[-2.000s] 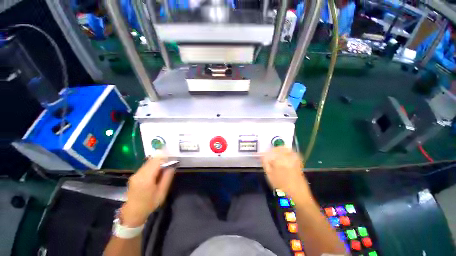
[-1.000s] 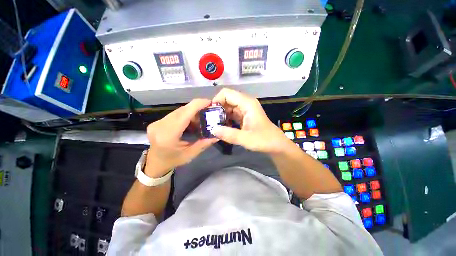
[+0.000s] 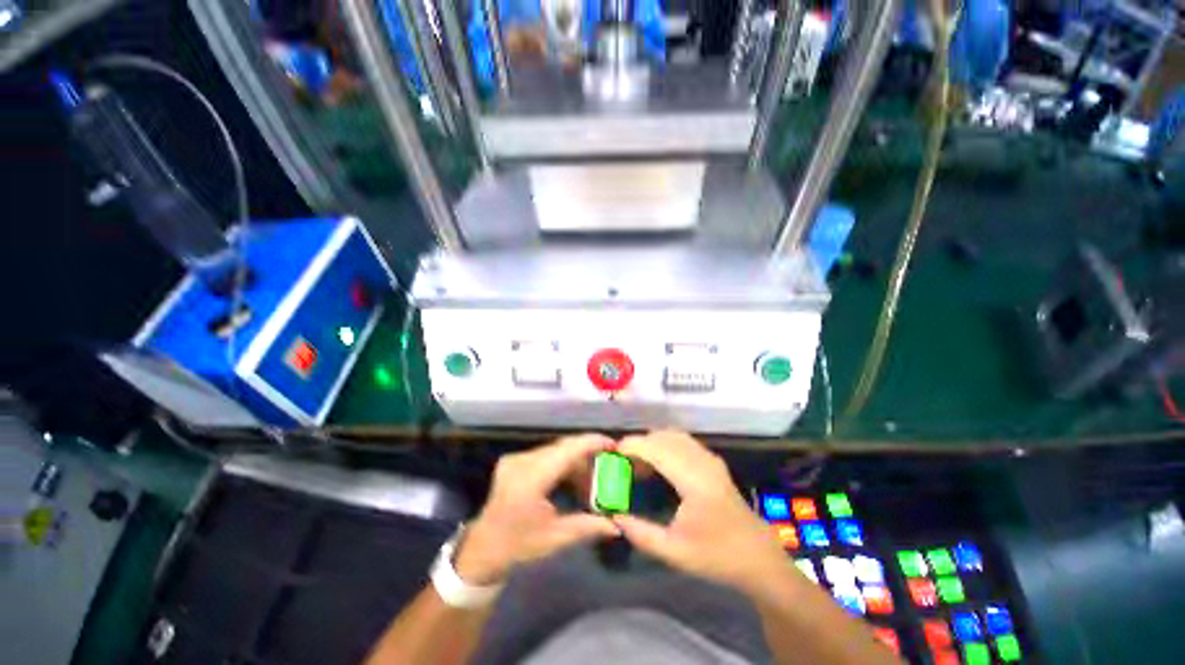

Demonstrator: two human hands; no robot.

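A small screen unit (image 3: 612,483), lit green, is held upright between both hands in front of the press panel. My left hand (image 3: 533,504) grips its left side with thumb and fingertips. My right hand (image 3: 695,500) grips its right side the same way. The bench press (image 3: 621,279) stands just beyond, with its upper plate (image 3: 617,134) above the base. The green start buttons (image 3: 460,361) and the red emergency stop (image 3: 611,370) show on its white front panel. The picture is slightly blurred.
The right tray (image 3: 897,520) holds rows of lit coloured units. The left tray (image 3: 293,559) is dark, with a small pale part near its lower left. A blue control box (image 3: 280,318) stands left of the press. A yellowish hose (image 3: 906,260) hangs at right.
The view has tilted up, showing the whole press again. The unit between my hands showed a whitish screen and now shows green. Two seconds ago my hands were apart near the start buttons.
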